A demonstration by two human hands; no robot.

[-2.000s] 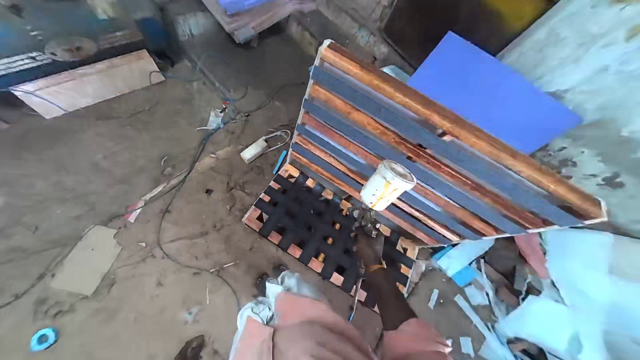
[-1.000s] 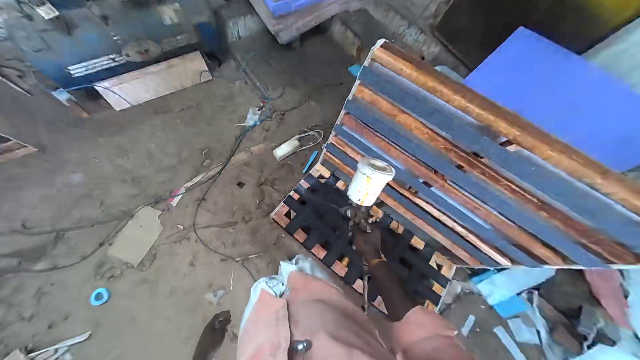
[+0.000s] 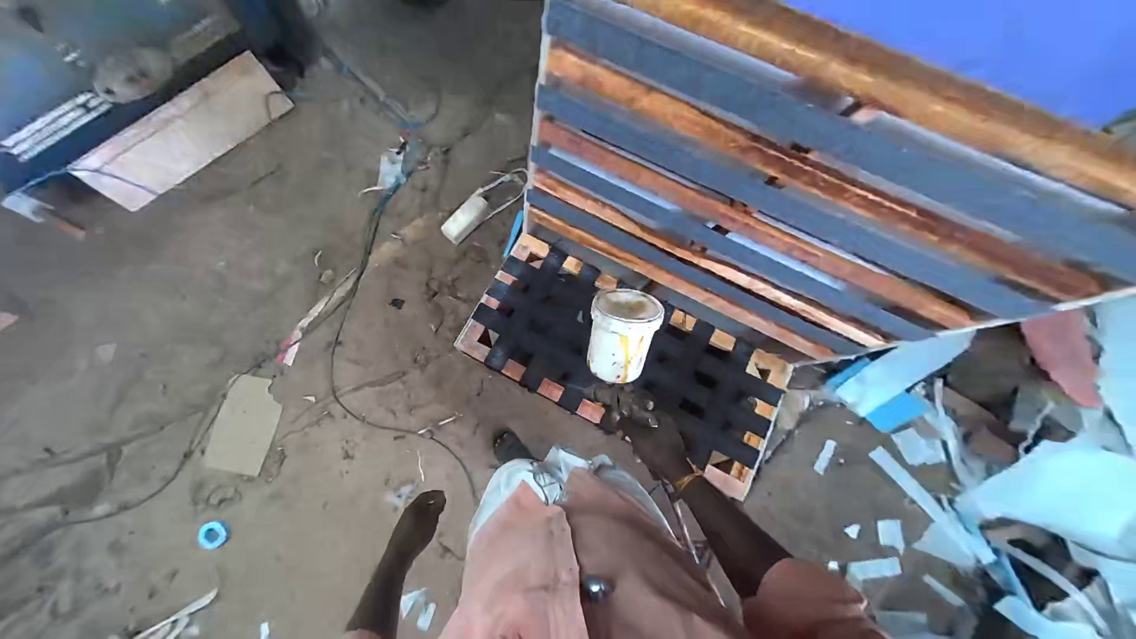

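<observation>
My right hand (image 3: 655, 439) is closed around what looks like a spray gun, mostly hidden under its white paint-streaked cup (image 3: 624, 342). A thin hose runs down from that hand beside my shirt. The cup is over the woven black webbing seat (image 3: 568, 306) of a wooden furniture frame. Behind the seat rises the frame's slatted back (image 3: 763, 191), with orange-brown wood and grey straps. At the lower left my left hand (image 3: 419, 522) hangs low, away from the frame, with no object visible in it; its fingers are not clear.
A cable (image 3: 342, 382) snakes over the dirt floor left of the frame. A board piece (image 3: 244, 426), a blue tape roll (image 3: 213, 534) and a whitish block (image 3: 466, 219) lie there. Foam scraps (image 3: 1047, 497) cover the right side. A pale panel (image 3: 191, 129) is at upper left.
The view has shifted closer over the frame. My left hand has come into clear view at lower left. The cup remains over the seat area, in my right hand.
</observation>
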